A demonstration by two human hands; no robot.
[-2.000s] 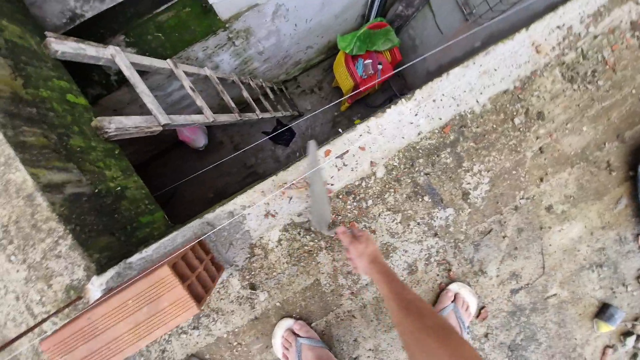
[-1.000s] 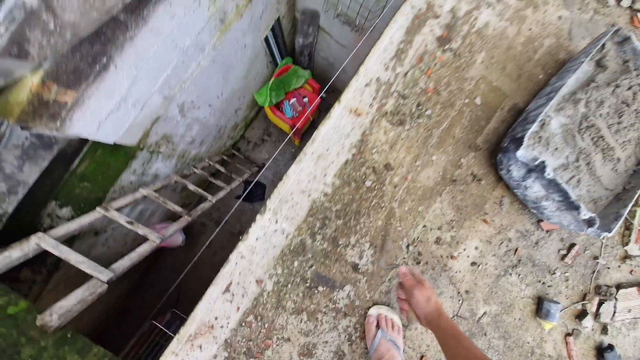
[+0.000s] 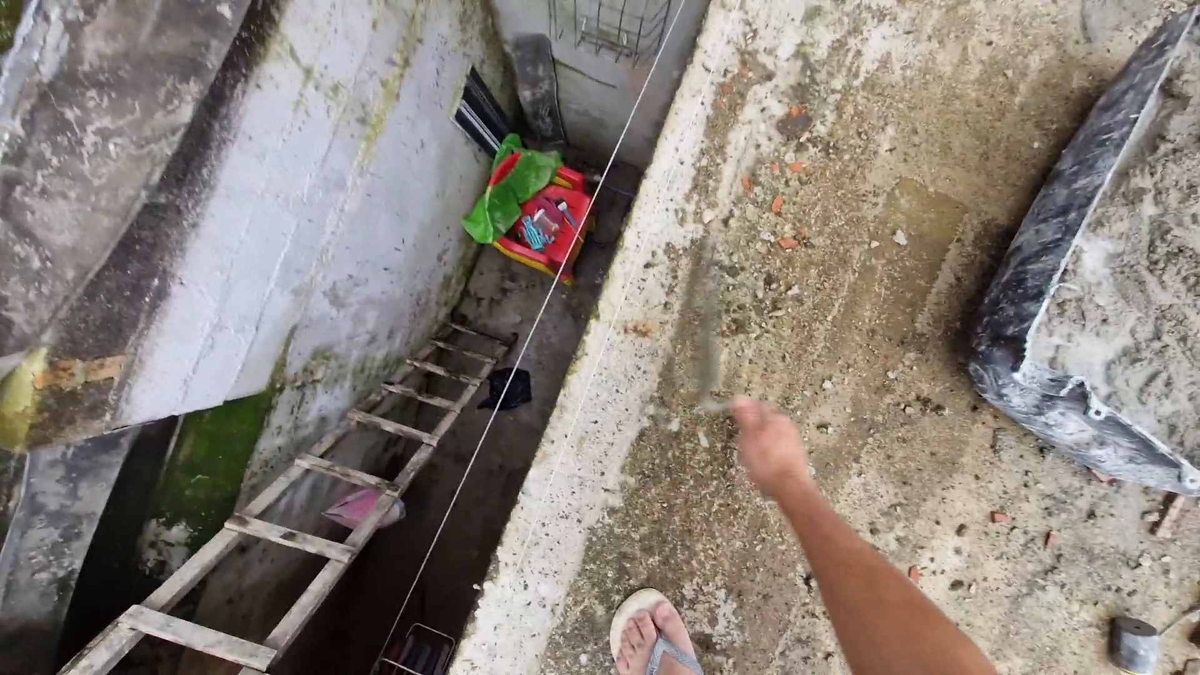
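My right hand is closed around the handle of a trowel, whose blurred blade points away from me over the rough concrete slab. The blade is close to the pale edge strip of the slab. A taut string runs along that edge, over the drop. To the right of the hand lies a black plastic tub holding wet grey mortar. My left hand is out of view.
Left of the slab edge is a deep drop with a wooden ladder, a red and yellow plastic item and a green cover. My sandalled foot stands near the edge. A small grey cylindrical object and brick bits lie at right.
The view has swung to the right, bringing the mortar tub into sight; the hollow brick seen earlier is out of frame. The hand still holds the trowel.
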